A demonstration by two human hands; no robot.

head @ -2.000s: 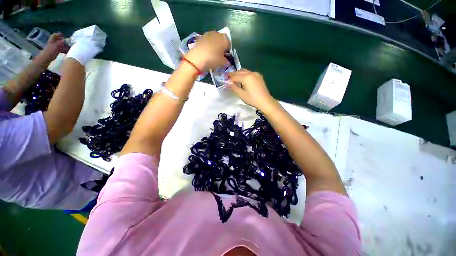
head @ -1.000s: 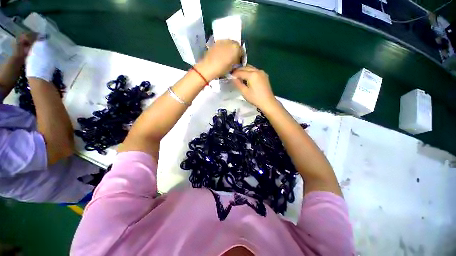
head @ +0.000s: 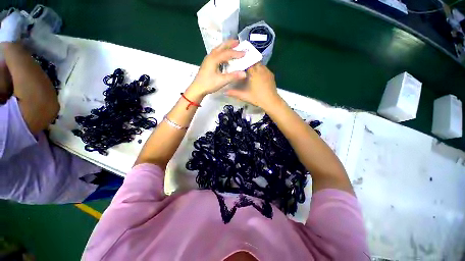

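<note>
My bare left hand (head: 219,71) has its thumb and fingers around a white box lid (head: 246,57) at the near side of an open product box. My bare right hand (head: 259,84) is at the box's near side just below the lid; its fingertips are partly hidden. In the box, a dark round-ended product (head: 259,37) with a white label faces up. Another open white box (head: 219,25) stands just left of it on the belt. A large pile of looped black cables (head: 250,153) lies on the worktable between my forearms.
A smaller cable pile (head: 117,112) lies to the left. Two closed white boxes (head: 401,97) stand on the green belt (head: 321,56) at right. A neighbouring worker in lilac, with a white-gloved hand (head: 13,26), is at far left beside clear plastic-like wrapping.
My left hand has moved off the box opening to its lid, uncovering the product's round end. The lid has swung towards me. The boxes have shifted right.
</note>
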